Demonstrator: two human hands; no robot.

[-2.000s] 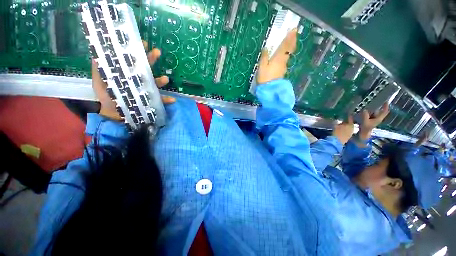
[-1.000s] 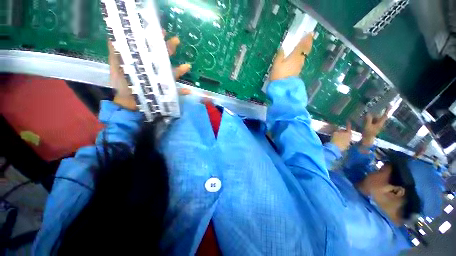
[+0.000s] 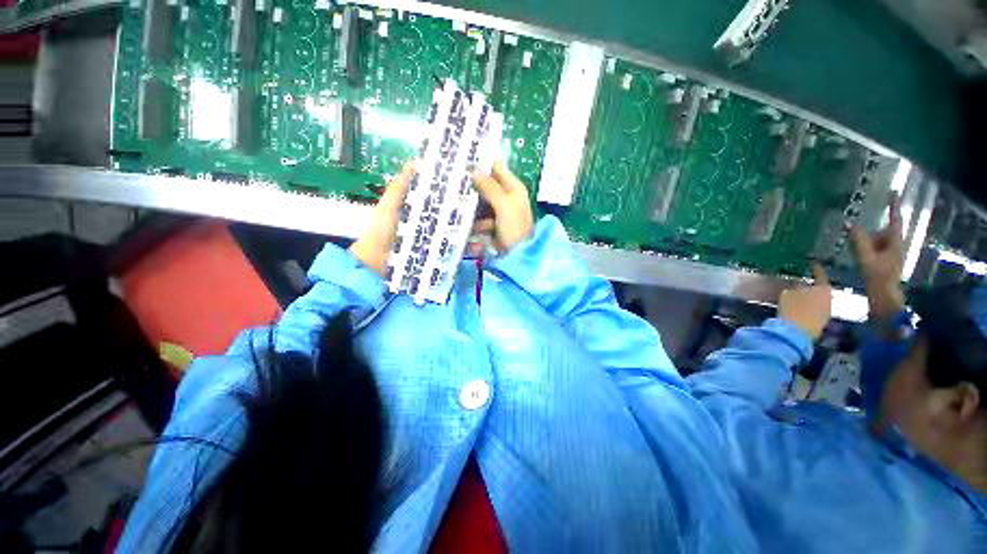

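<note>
A silver heatsink assembly with rows of small black parts is tilted in front of my chest, over the near edge of the long green circuit board. My left hand grips its left side. My right hand holds its right side, with the fingers partly hidden behind it. A pale heatsink bar lies across the board to the right of my hands.
A silver rail runs along the board's near edge. A red-orange sheet lies below left. Another heatsink lies on the green bench beyond. At right, another worker's hands are near the board.
My right hand has left the pale bar on the board and come to the held heatsink assembly. The assembly has moved right in view and now leans the other way, its top toward the right.
</note>
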